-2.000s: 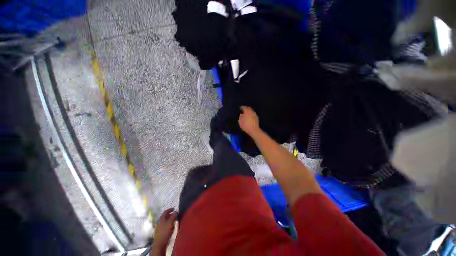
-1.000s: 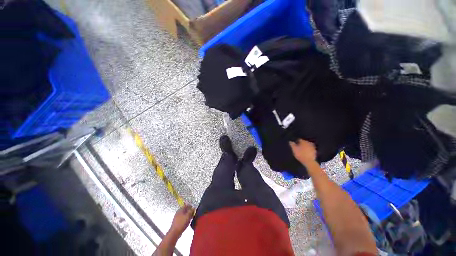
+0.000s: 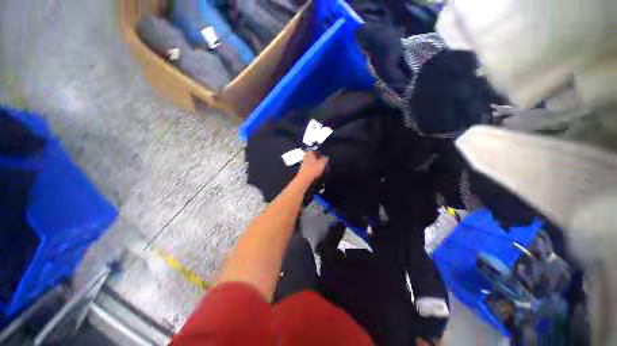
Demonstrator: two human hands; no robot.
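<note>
A pile of black garments (image 3: 352, 155) with white tags (image 3: 315, 133) lies over a blue bin in front of me. My left hand (image 3: 311, 165) reaches in from the lower left, its fingers closed on the black cloth just below the tags. Another dark garment (image 3: 379, 284) with a white label hangs in front of my body at the lower centre. A small skin-toned patch, apparently my right hand (image 3: 423, 341), shows at the bottom edge beside this cloth; it is cut off and its grip is unclear.
A cardboard box (image 3: 166, 78) with grey and blue pieces is at the upper left. A blue bin (image 3: 74, 209) stands at the left, another (image 3: 467, 246) with blue-grey pieces at the lower right. Pale padded forms (image 3: 521, 162) are at the right. A metal frame (image 3: 101, 314) is at the lower left.
My left hand has moved from beside my body up to the tags. My right hand has left the pile and dropped to the bottom edge. Dark cloth now hangs before my body.
</note>
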